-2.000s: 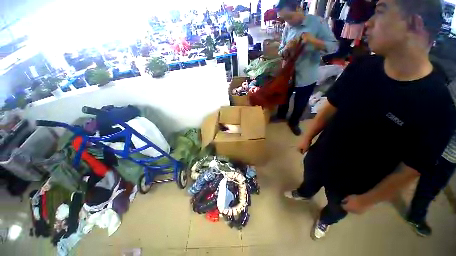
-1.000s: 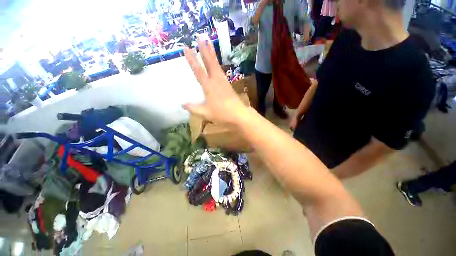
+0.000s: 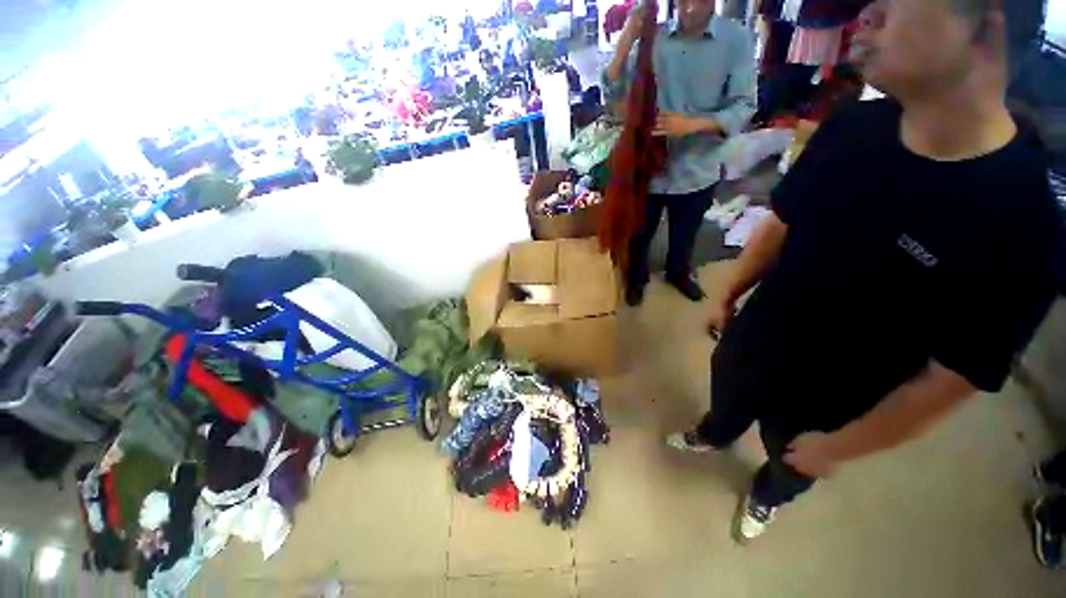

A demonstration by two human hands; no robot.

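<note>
Neither of my hands is in view. Nearest in front of me on the tiled floor lies a small heap of tied cloth bundles point(image 3: 482, 450) with a cream ring on its right side. Right behind it stands a brown carton point(image 3: 561, 333) with its top flaps partly folded and a gap between them. A person in a light blue-green shirt point(image 3: 699, 88) stands beyond the carton and holds up a long rust-red cloth point(image 3: 632, 164) that hangs down.
A blue hand truck point(image 3: 281, 339) leans on a mixed fabric heap point(image 3: 251, 467) at the left. A low white wall point(image 3: 433, 222) runs behind. A second open carton point(image 3: 565, 220) stands by it. A person in a black T-shirt point(image 3: 918, 257) stands close at the right.
My raised, spread hand and forearm, seen one second ago, have left the picture. The view has shifted back towards the right. The person beyond the carton now holds the rust-red cloth upright.
</note>
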